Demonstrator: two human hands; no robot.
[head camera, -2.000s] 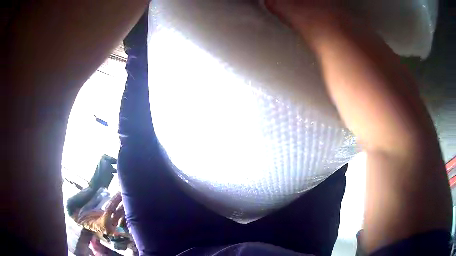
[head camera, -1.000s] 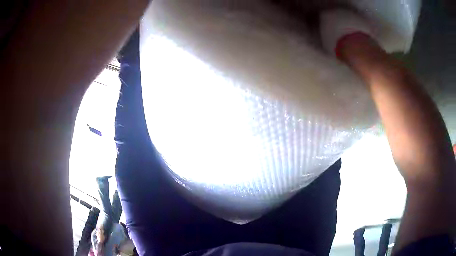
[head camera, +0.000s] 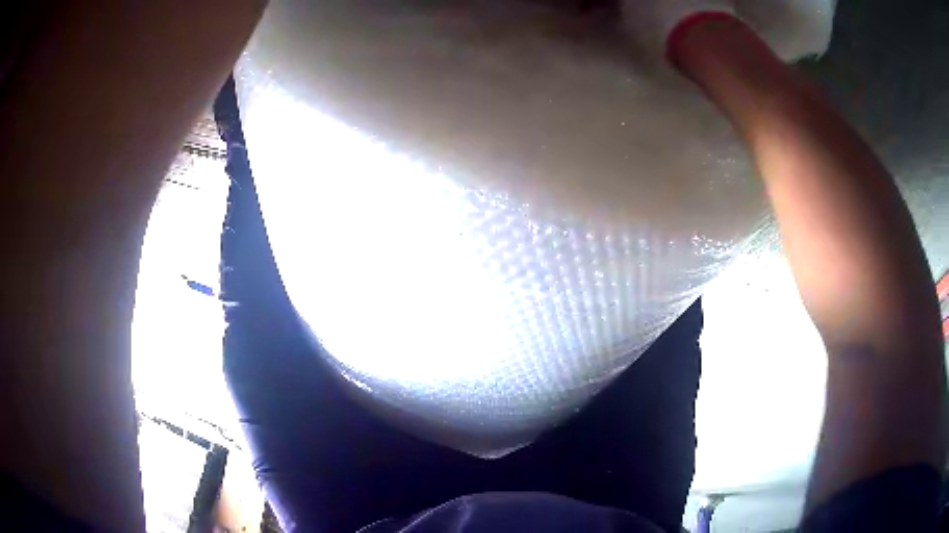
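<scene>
A huge bubble wrap roll (head camera: 583, 281), white and dimpled, fills the middle of the view and lies between my dark-blue clothed legs. Strong glare whitens its left side. My right hand (head camera: 652, 19), in a white glove with a red cuff, is at the roll's far upper part near the top edge. It is partly cut off and its fingers are not visible, so its grip cannot be told. My left arm fills the left side, dark and close to the camera; its hand is out of the picture. No blade is visible.
A pale loose film or wrap edge (head camera: 806, 26) shows beyond my right hand. Grey floor (head camera: 895, 115) shows at upper right. A small blue object (head camera: 198, 285), a dark post (head camera: 209, 487) and a blurred skin-toned shape stand at left. A red piece (head camera: 945, 295) touches the right edge.
My right hand came into view from the top edge, then moved slightly up and left. The roll has shifted a little left. The figure at lower left has mostly gone from view.
</scene>
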